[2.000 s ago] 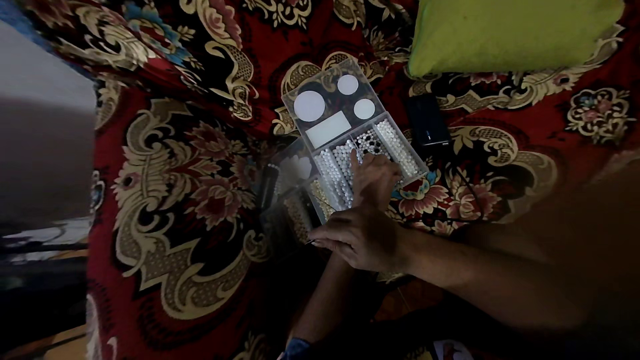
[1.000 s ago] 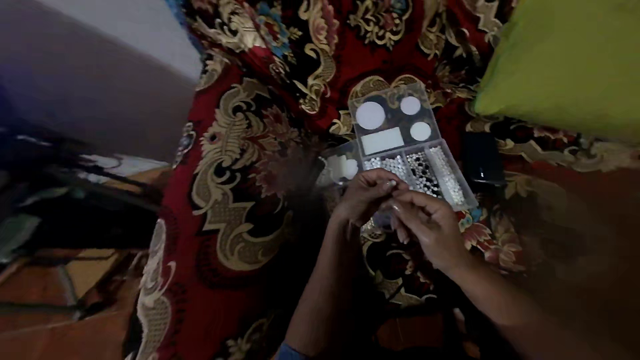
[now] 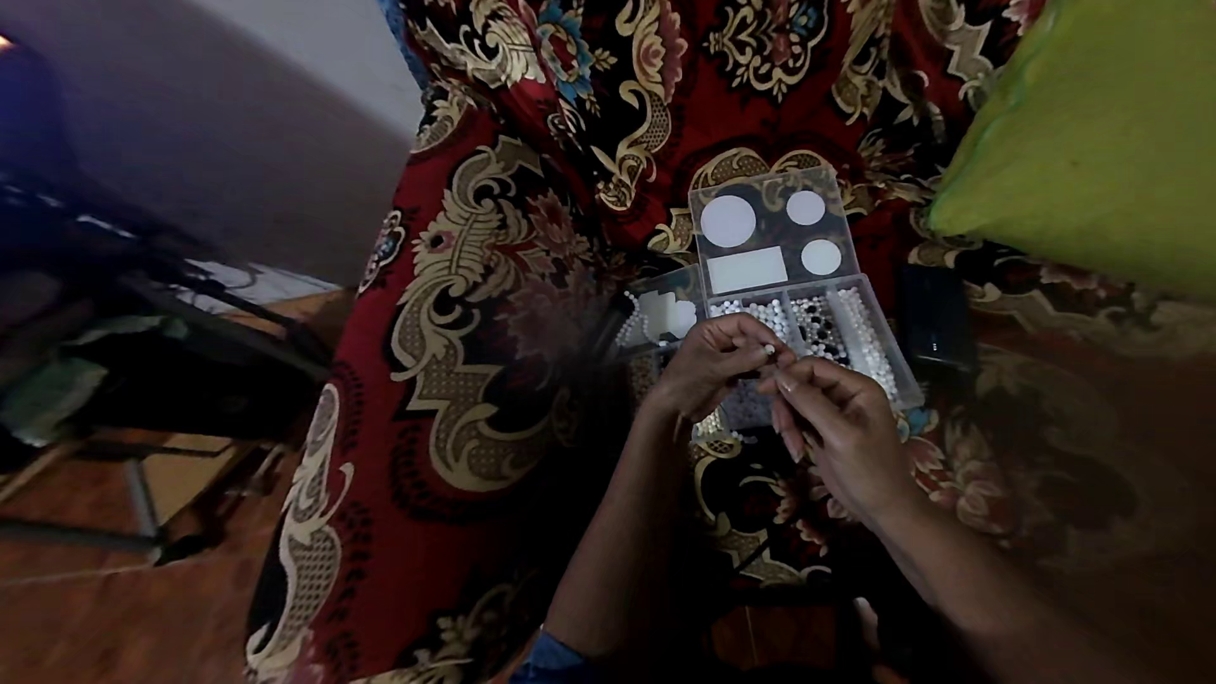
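Note:
Over an open, clear plastic bead box (image 3: 907, 375), my two hands meet at the fingertips. Between the thumb and index finger of my left hand (image 3: 717, 366) is a small white bead (image 3: 769, 351). My right hand (image 3: 841, 423) has thumb and fingers pinched together close beside that bead; whether it holds a thread or something else is too small to tell. White beads (image 3: 864, 332) and dark and white beads (image 3: 817, 323) fill the box's compartments. Its raised lid (image 3: 771, 228) carries white round and rectangular labels. My hands hide the box's near part.
Left of the box lies a second clear container (image 3: 689, 282) with a string of white beads (image 3: 629, 318). A dark, glossy object (image 3: 936, 318) lies to its right. A green cushion (image 3: 1092, 142) rests on the red patterned cover (image 3: 513, 380). Dark metal framing (image 3: 142, 499) stands at left.
Two seconds ago my hands were crossed, one reaching into the bead compartments. By one second ago they had come together in front of the box, where they remain. The view has shifted.

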